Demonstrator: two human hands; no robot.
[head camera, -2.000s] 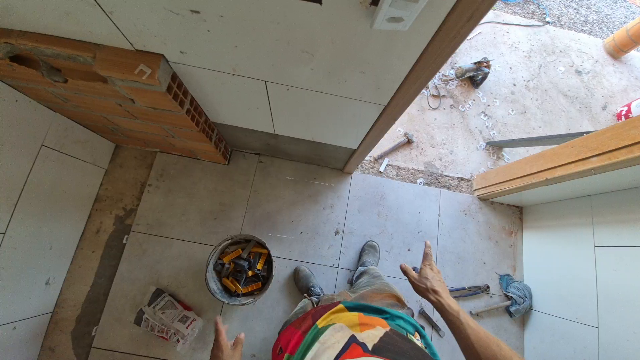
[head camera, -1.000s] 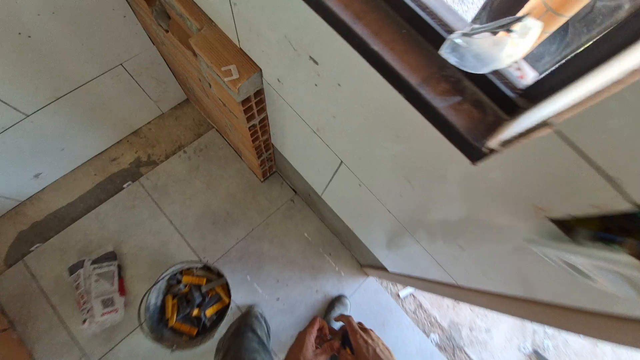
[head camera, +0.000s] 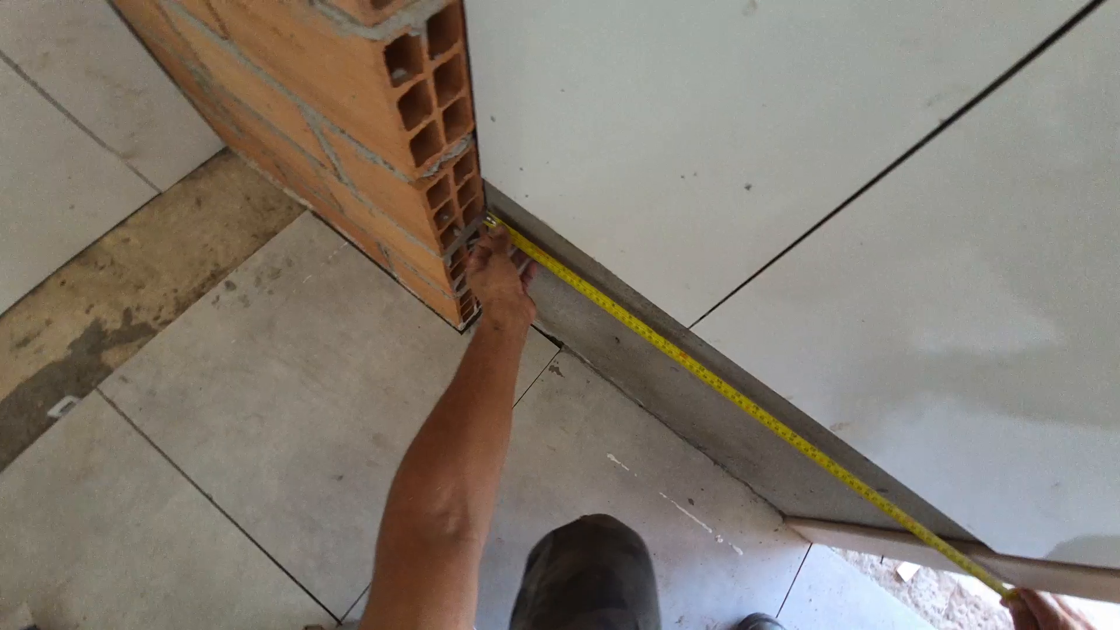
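A yellow tape measure blade (head camera: 700, 372) is stretched along the bare strip at the foot of the tiled wall. My left hand (head camera: 500, 273) holds its end hook against the wall, right beside the hollow-brick partition (head camera: 350, 131). At the lower right edge, my right hand (head camera: 1041, 610) grips the other end of the blade by the wooden door frame; most of that hand and the tape's case are out of view or hidden.
Large light tiles (head camera: 787, 175) cover the wall, and grey tiles (head camera: 262, 420) cover the floor. A bare screed strip (head camera: 175, 236) runs at the left. My knee (head camera: 586, 573) is at the bottom centre. The door frame (head camera: 875, 538) borders rubble outside.
My hands were empty and apart, then together near my body. Now they are spread along the wall's foot with the tape blade drawn out between them. The view has moved closer to the wall.
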